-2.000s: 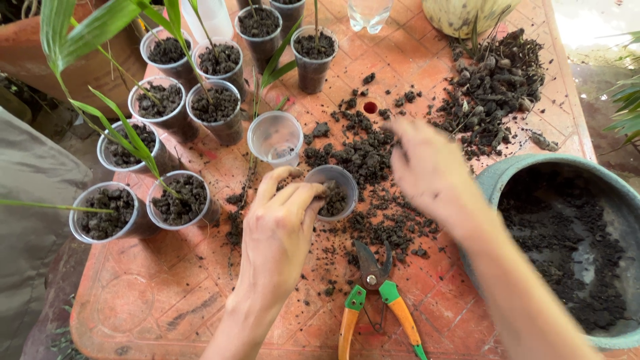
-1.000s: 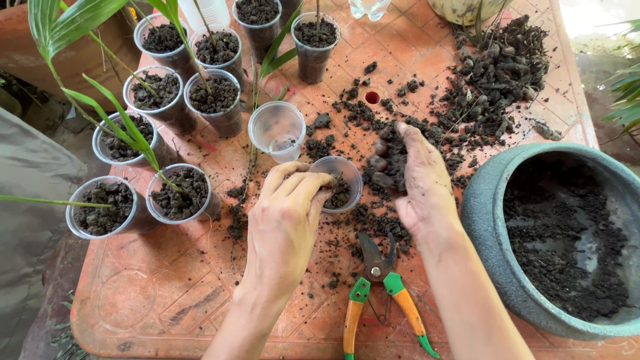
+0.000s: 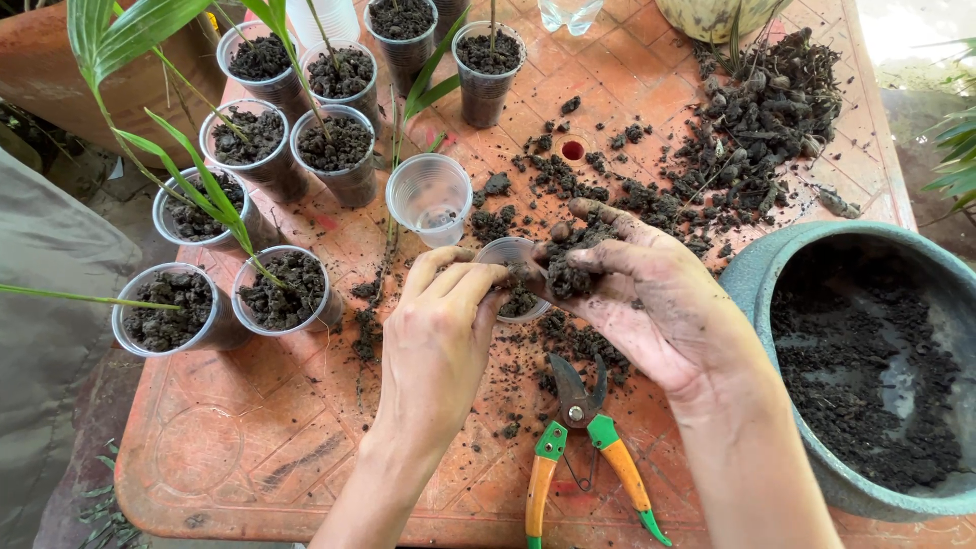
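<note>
My left hand (image 3: 450,328) is at the rim of a clear plastic cup (image 3: 512,250) partly filled with soil, its thumb and fingertips over the opening; what they pinch is hidden. My right hand (image 3: 648,290), palm up and soiled, holds a clump of dark soil (image 3: 570,263) at the right side of that cup. An empty clear cup (image 3: 429,194) stands just behind. Pruning shears (image 3: 577,414) with orange and green handles lie nearer me, blades apart. Loose soil (image 3: 640,200) is scattered around the hands.
Several soil-filled cups (image 3: 335,145) with seedlings stand at the left and back. A wide blue-green pot (image 3: 743,278) with soil is at the right. A heap of soil and roots (image 3: 770,114) lies at the back right of the orange table (image 3: 290,480).
My right hand has gathered soil from the table and moved left to the cup, its palm turned up. My left hand stays at the cup.
</note>
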